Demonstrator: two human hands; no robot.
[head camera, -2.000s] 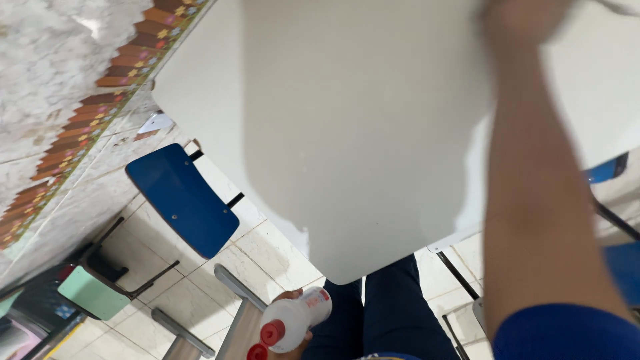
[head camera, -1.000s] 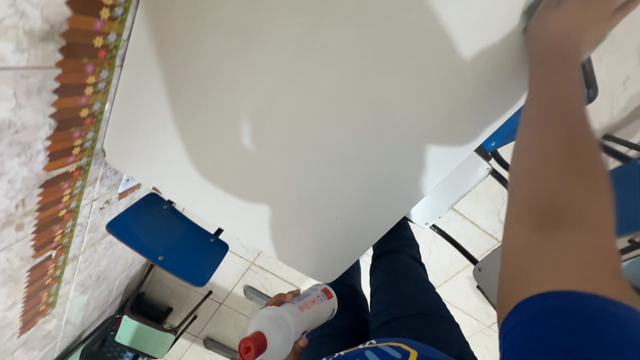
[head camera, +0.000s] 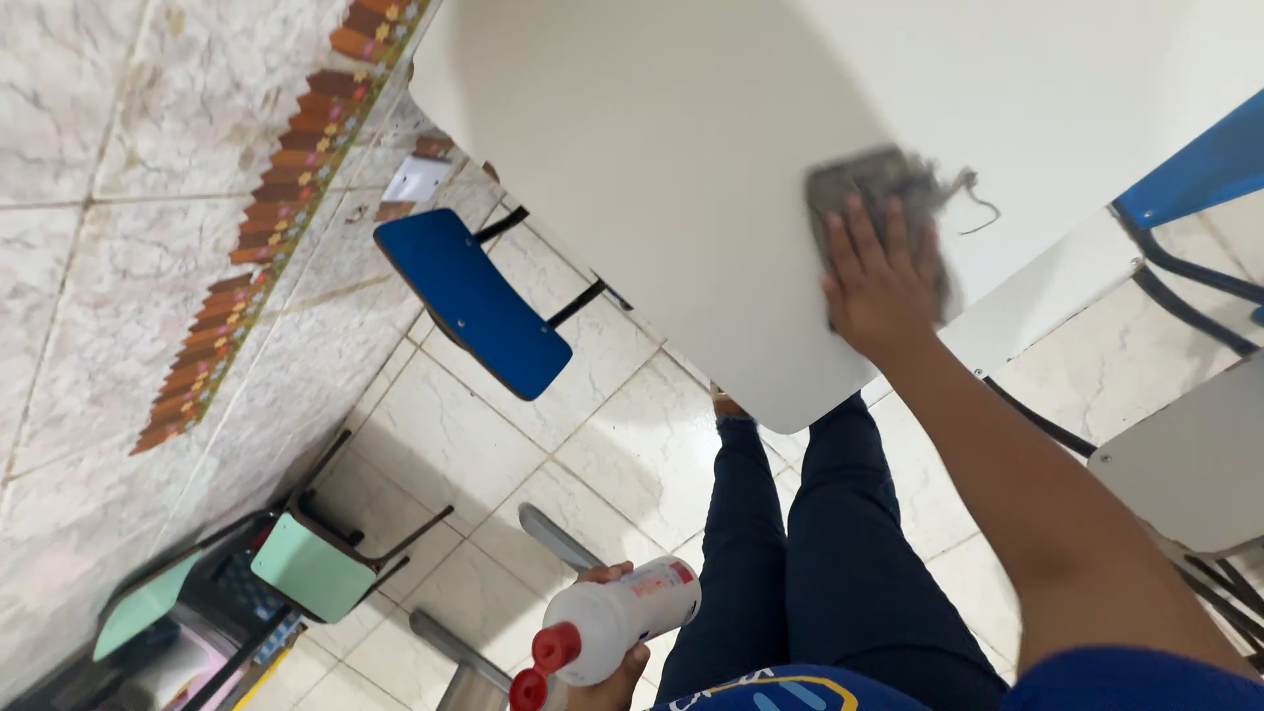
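Observation:
My right hand (head camera: 884, 281) lies flat, fingers spread, on a grey-brown cloth (head camera: 869, 183) with a loose frayed thread, pressing it to the white tabletop (head camera: 642, 128) near its right edge. Below the table's near corner, my left hand (head camera: 617, 671) is wrapped around a white plastic bottle (head camera: 632, 607). The bottle has a red flip cap (head camera: 555, 647), which hangs open toward the lower left, and a label with writing. Part of my left hand is hidden behind the bottle.
A blue chair backrest (head camera: 484, 311) stands beyond the table's left edge, another (head camera: 1205, 163) at the right. A white seat (head camera: 1185, 454) is at the lower right. Green-seated chairs (head camera: 316, 563) stand along the tiled wall (head camera: 197, 118), which bears a pencil-patterned border.
My right hand has come from the table's far right side to nearer its close corner, and the cloth is now plainly visible beneath it. My left hand still holds the bottle.

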